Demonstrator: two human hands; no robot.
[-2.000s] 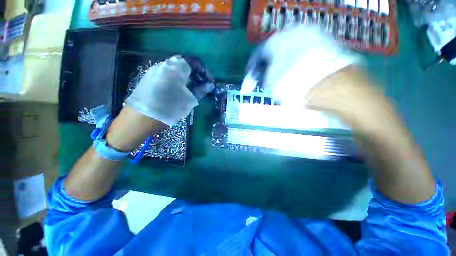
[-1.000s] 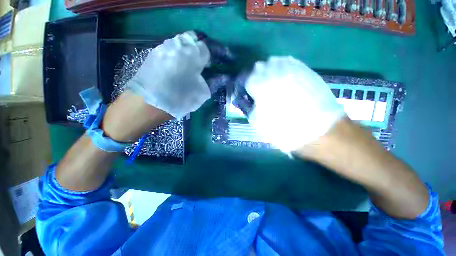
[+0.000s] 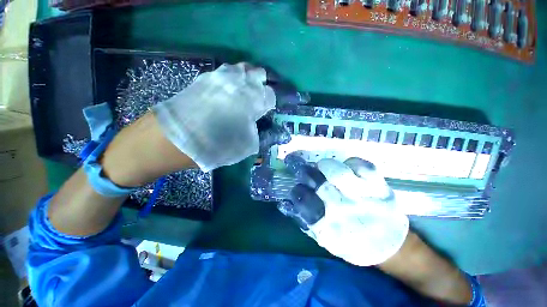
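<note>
A dark speckled assembly fixture [image 3: 507, 144] lies in front of me, with a pale slotted cover plate [image 3: 390, 133] and its row of square windows over a bright heatsink [image 3: 444, 204]. White rectangles show in a row below the windows. My left hand [image 3: 222, 114], in a white glove with dark fingertips, is at the fixture's upper left corner, fingers bent; whether it holds a small piece cannot be seen. My right hand [image 3: 345, 204], gloved the same way, lies palm down over the fixture's left part, its dark fingertips at the left end; anything under them is hidden.
A black parts bin [image 3: 213, 204] with a heap of silver screws [image 3: 153, 84] is left of the fixture. A second black bin [image 3: 60, 90] beside it holds a few screws. Orange-red panels [image 3: 414, 27] with part rows lie at the far edge. A blue wrist strap [image 3: 99, 174] is on my left wrist.
My right hand has moved down and left across the fixture, from its right-centre to its left part, uncovering the window row. My left hand has moved onto the fixture's upper left corner. The view has shifted.
</note>
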